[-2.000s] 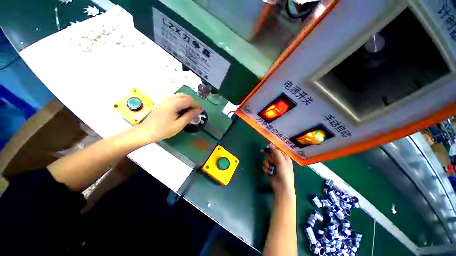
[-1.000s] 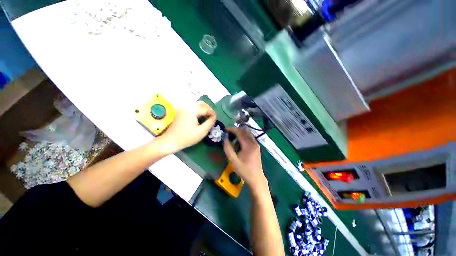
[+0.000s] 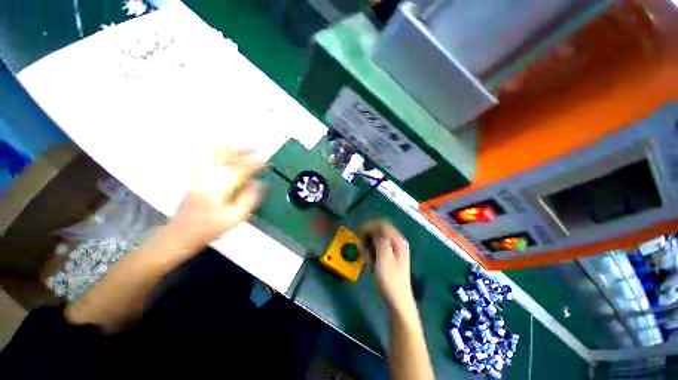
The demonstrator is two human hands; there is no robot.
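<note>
A white star-shaped piece (image 3: 310, 188) sits in the round black cup (image 3: 299, 202) on the green base. The silver press ram (image 3: 341, 151) is above and behind the cup. My left hand (image 3: 221, 194) is blurred, left of the cup, over the left button box, which it hides; I cannot tell if it holds anything. My right hand (image 3: 385, 254) is blurred, just right of the yellow right button box (image 3: 343, 254) with its dark-green button. Its fingers are curled, and what is in them does not show clearly.
The white sheet (image 3: 141, 111) with small white pieces lies left. Metal cylindrical parts (image 3: 483, 326) are heaped right. The green press head (image 3: 386, 104) and orange-edged control box (image 3: 565, 193) stand above right. An open box of white pieces (image 3: 89, 260) is below left.
Both hands have moved away from the cup, the left one to the left and the right one down and right. The star piece in the cup is now uncovered. The camera view has shifted.
</note>
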